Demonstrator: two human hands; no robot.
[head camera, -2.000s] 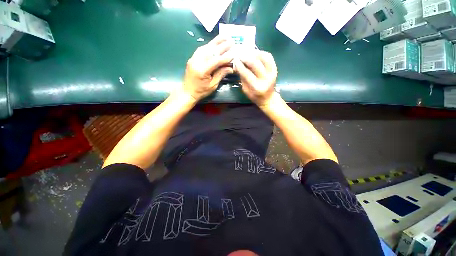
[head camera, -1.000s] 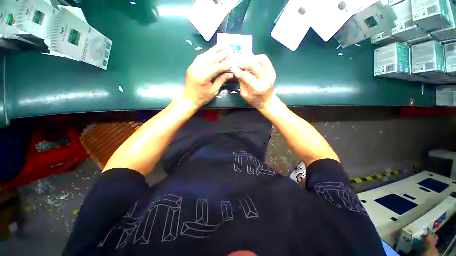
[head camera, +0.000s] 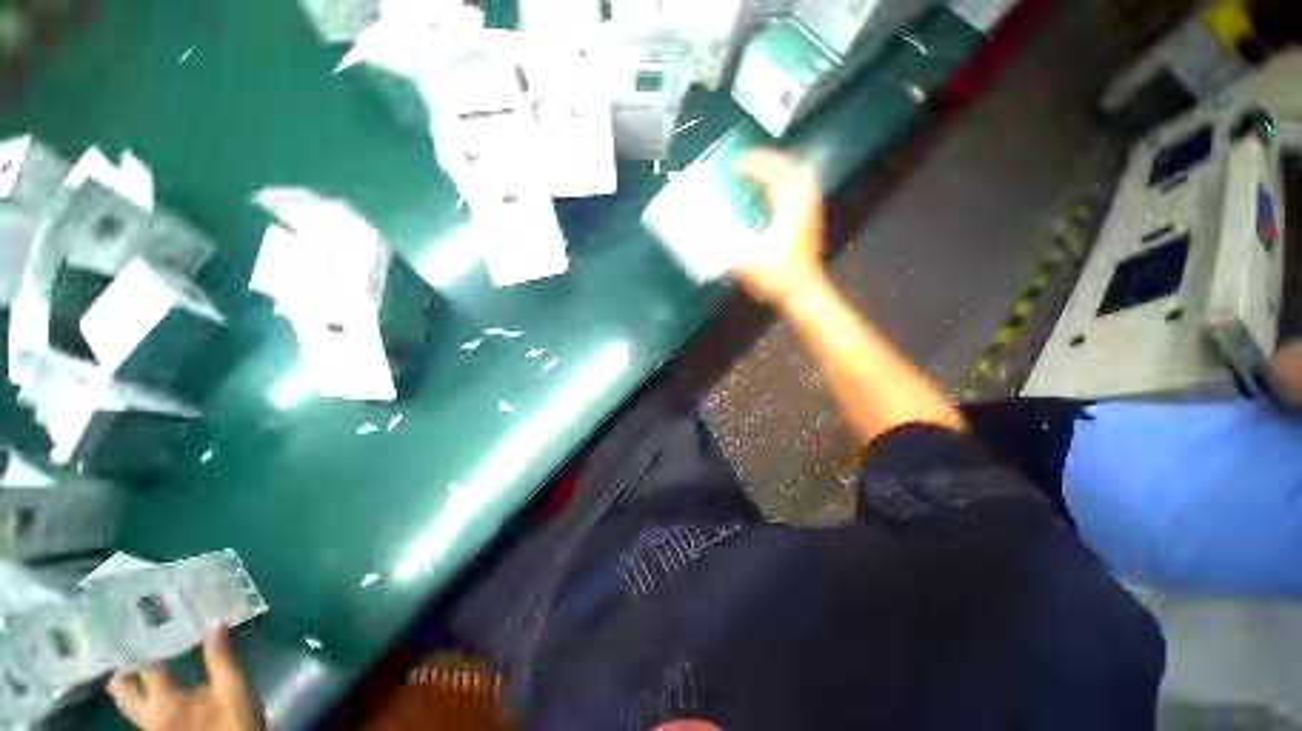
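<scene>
My right hand (head camera: 783, 226) holds a small white and teal carton (head camera: 705, 214) above the front edge of the green bench, near the stacked cartons. My left hand (head camera: 189, 700) is at the lower left, partly cut off by the frame edge. Its fingers touch the near side of a row of cartons (head camera: 154, 611); whether it grips one cannot be told. An open carton (head camera: 333, 293) with raised white flaps stands by itself on the bench. The picture is somewhat blurred.
Open cartons (head camera: 107, 300) lie heaped at the left. More with white flaps (head camera: 521, 129) are at the top centre, beside a closed carton (head camera: 787, 74). White scraps (head camera: 506, 407) dot the green bench (head camera: 471, 471). A person in light blue (head camera: 1185, 486) is at the right, beside a white panelled unit (head camera: 1142, 286).
The view has turned toward the right. My hands have moved apart from the carton held between them: the right has gone out to the right with a carton, the left to the cartons at lower left.
</scene>
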